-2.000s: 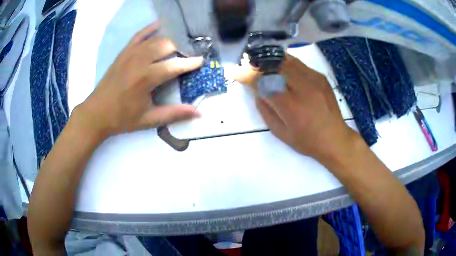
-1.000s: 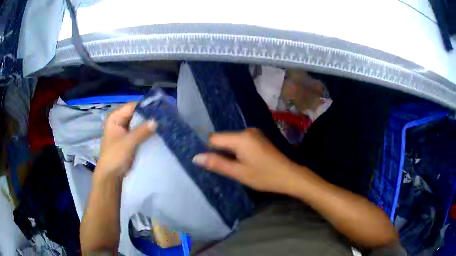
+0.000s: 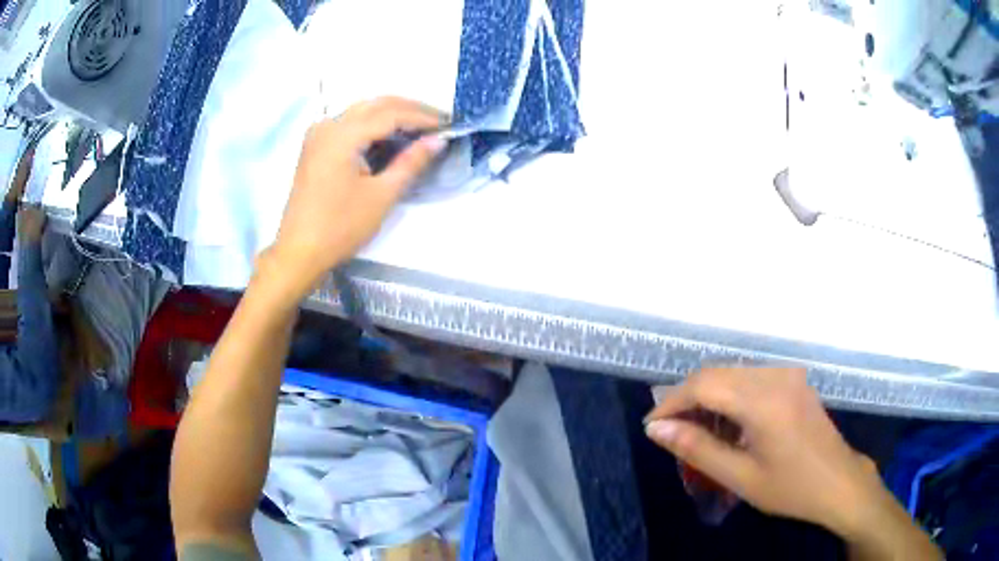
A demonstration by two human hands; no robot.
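My left hand [image 3: 351, 181] is over the table, with thumb and fingertips pinching the near end of a dark blue denim strip with pale cloth edges [image 3: 490, 66]. The strip lies among layered denim and pale pieces. My right hand [image 3: 761, 444] is low at the right, in front of the table edge, fingers loosely curled, with nothing seen in it. A pale cloth piece [image 3: 537, 471] with a dark denim strip [image 3: 603, 466] hangs below the table edge, between my hands.
More denim-edged pale pieces [image 3: 236, 142] lie at the left. The white table has a ruler tape edge [image 3: 548, 329]. Part of the sewing machine [image 3: 931, 49] shows upper right. A blue-rimmed crate [image 3: 480, 482] holds pale cloth. Another person's arm [image 3: 35, 296] is at far left.
The view has shifted up and left over the table. My left hand has moved from the cloth at my lap to the pieces on the table. My right hand has left the cloth.
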